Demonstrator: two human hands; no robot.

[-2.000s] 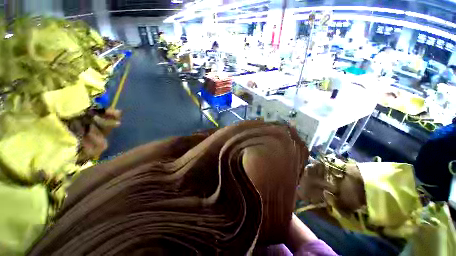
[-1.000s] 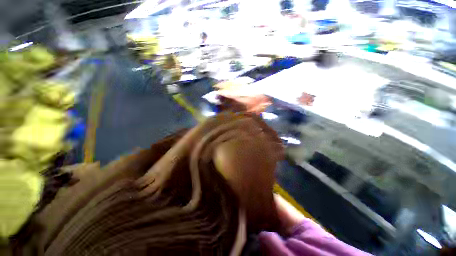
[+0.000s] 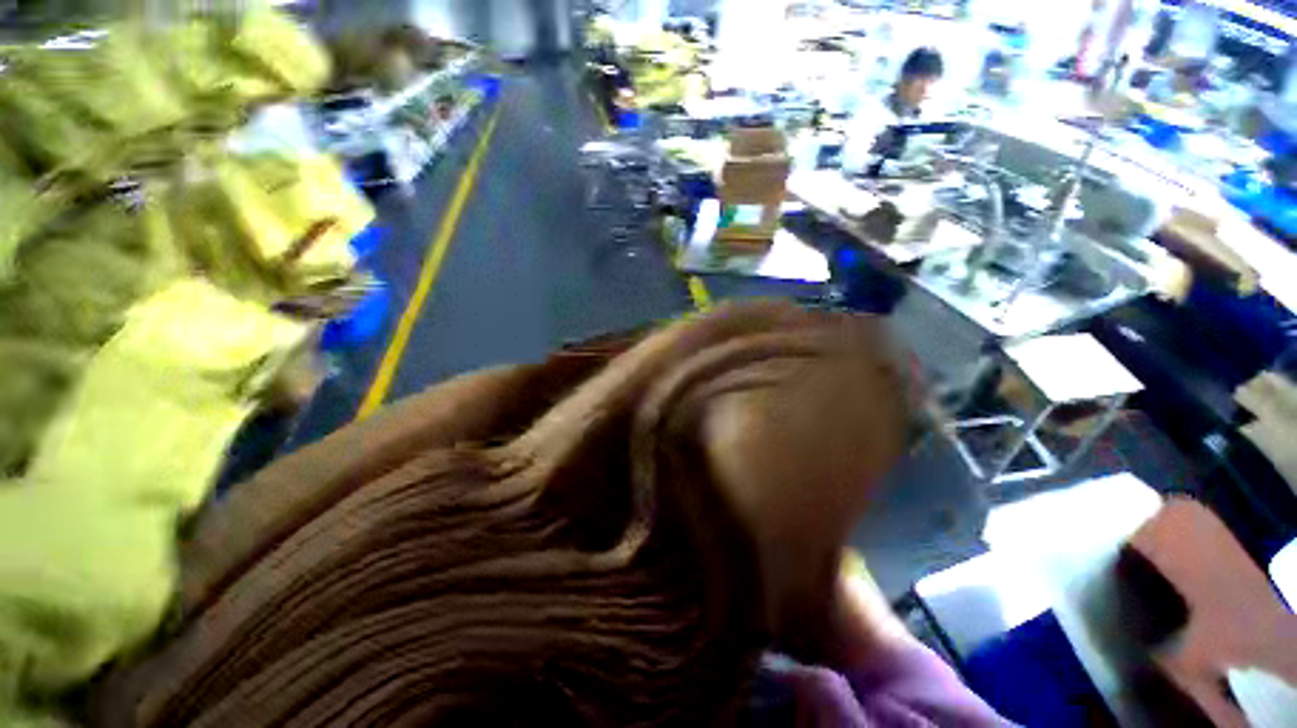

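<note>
A thick stack of brown leather panels [image 3: 484, 526] fills the lower middle of the view, its layered edges wavy and its top folded over at the right. My right hand [image 3: 868, 619], below a purple sleeve, is at the stack's right side and holds it; the fingers are hidden behind the panels. My left hand is not in view; the stack covers the lower left.
Yellow pieces [image 3: 157, 413] are piled high along the left, close to the stack. A dark aisle with a yellow line [image 3: 444, 242] runs ahead. Right are cardboard boxes [image 3: 754, 178], a seated person [image 3: 910, 107], a white stool [image 3: 1071, 367] and a table with a reddish-brown piece [image 3: 1209, 605].
The view has moved forward along the aisle, past the earlier white tables. The stool and reddish-brown piece have come into view at right. The stack is still held.
</note>
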